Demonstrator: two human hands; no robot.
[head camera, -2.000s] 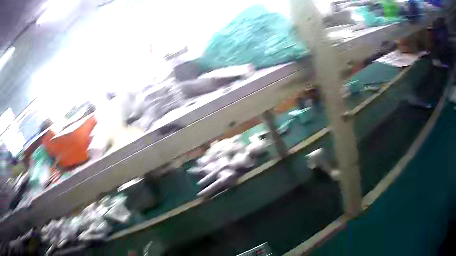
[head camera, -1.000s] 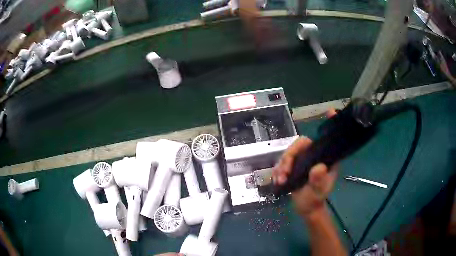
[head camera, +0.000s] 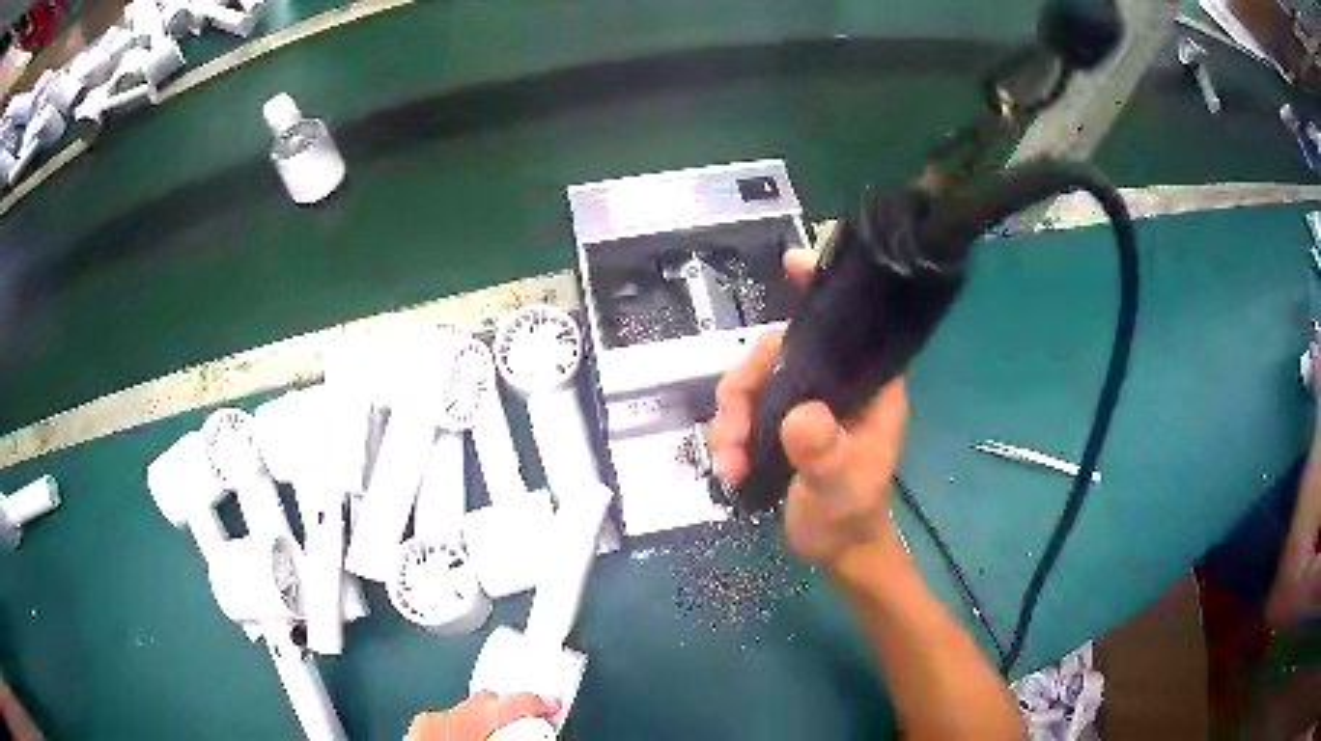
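My right hand (head camera: 833, 449) is wrapped around a black electric screwdriver (head camera: 869, 319), its lower end pointing down at the front of the screw feeder (head camera: 674, 203). The exact spot of the tip is hidden by the fingers. My left hand (head camera: 485, 718), cut off by the bottom edge, holds a white handheld fan (head camera: 533, 669). A heap of white fans (head camera: 435, 583) lies left of the feeder, some with slotted grilles up. Tiny dark screws (head camera: 732, 579) are spilled on the green bench in front of the feeder and show inside its window.
Silver tweezers (head camera: 1036, 460) lie right of the feeder, near the looping black driver cord (head camera: 1123, 348). The dark green conveyor belt (head camera: 478, 130) runs behind, carrying one white fan (head camera: 304, 151). More fans (head camera: 102, 80) are heaped at the far left. A person's arm (head camera: 1299, 557) shows at the right edge.
The view has swung from the far benches down to the feeder. Since one second ago, the fan on the belt has shifted left in view and more of my left hand shows.
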